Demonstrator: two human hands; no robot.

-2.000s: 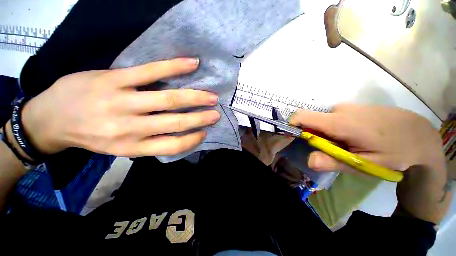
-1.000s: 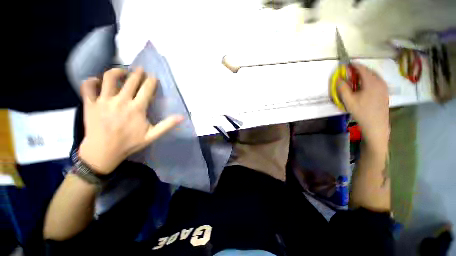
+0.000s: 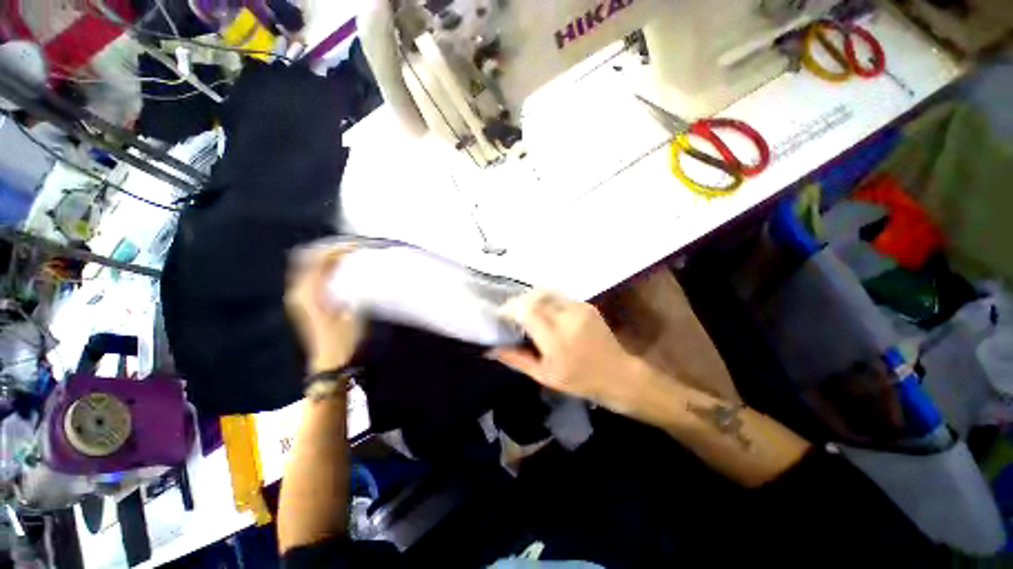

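Observation:
My left hand (image 3: 322,306) and my right hand (image 3: 572,345) hold the two ends of a pale grey facing piece (image 3: 417,295) above the table's front edge. The piece and my left hand are blurred. Black fabric (image 3: 261,222) lies on the table at the left, and more black cloth hangs below the piece. Scissors with yellow and red loops (image 3: 716,158) lie on the tabletop right of the needle area, blades to the upper left, touched by neither hand.
The white sewing machine head (image 3: 555,56) stands behind the table. Second scissors (image 3: 842,51) lie at the far right. A purple machine (image 3: 122,422) and a yellow tape strip (image 3: 243,461) are at the left. A bag with blue edging (image 3: 822,322) is below right.
My right hand has let go of the scissors, which now lie on the table, and has taken the grey piece. My left hand has lifted the piece. The view has widened to show the machine.

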